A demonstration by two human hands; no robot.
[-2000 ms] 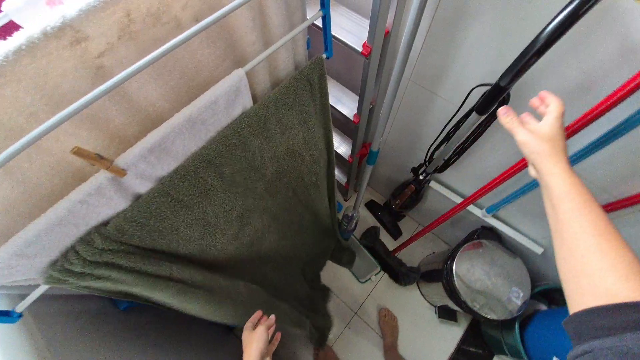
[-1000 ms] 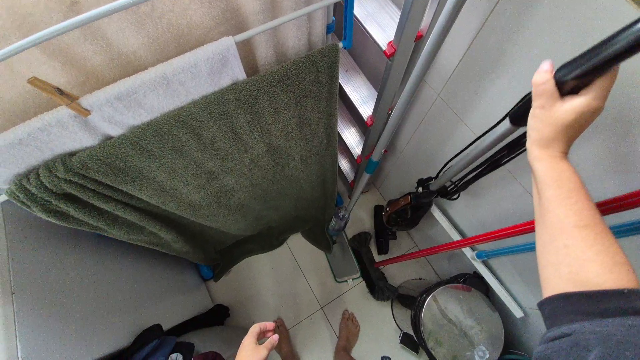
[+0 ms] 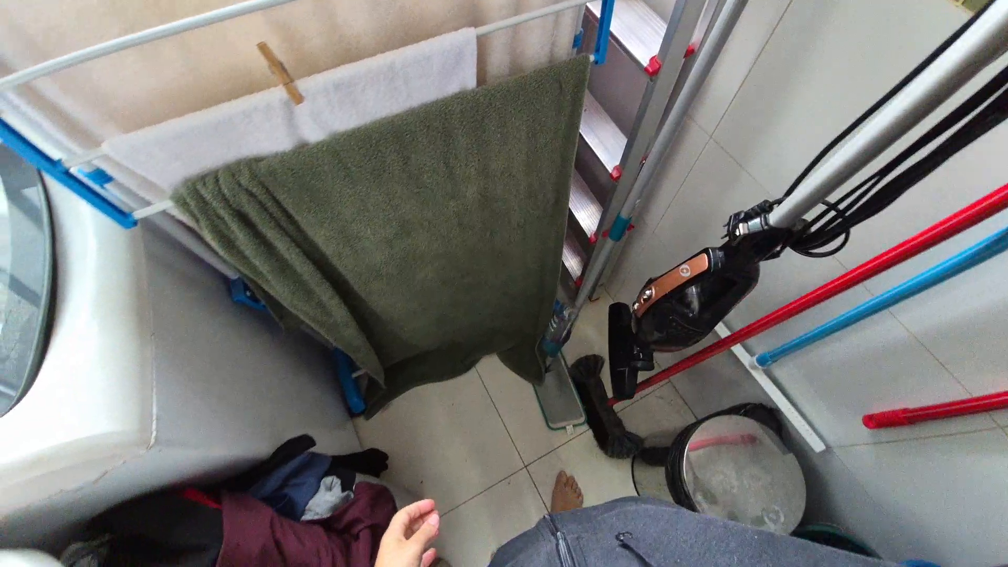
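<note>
My left hand (image 3: pixel 408 535) is at the bottom centre, fingers loosely curled and apart, holding nothing, beside a pile of dark clothes (image 3: pixel 307 520). My right hand is out of view. A black stick vacuum cleaner (image 3: pixel 693 295) with a silver tube and hanging cord slants up to the right edge; its handle is out of view. A broom with a red handle (image 3: pixel 819 299) passes behind it. A green towel (image 3: pixel 425 228) and a white towel (image 3: pixel 354 87) hang on a drying rack (image 3: pixel 157 39), with a wooden clothes peg (image 3: pixel 279 72) on the white one.
A white washing machine (image 3: pixel 94 331) stands at the left. A ladder (image 3: pixel 622 150) and a flat mop (image 3: pixel 561 398) are behind the rack. At the right are a lidded round bin (image 3: pixel 744 472), a blue pole (image 3: pixel 874 303) and a white T-shaped squeegee (image 3: pixel 772 386). My bare foot (image 3: pixel 566 492) is on the tiles.
My right hand reached toward the vacuum's handle, then closed on it, and has now left the view. The vacuum's head has come off the spot by the ladder, appearing nearer. The view has shifted left.
</note>
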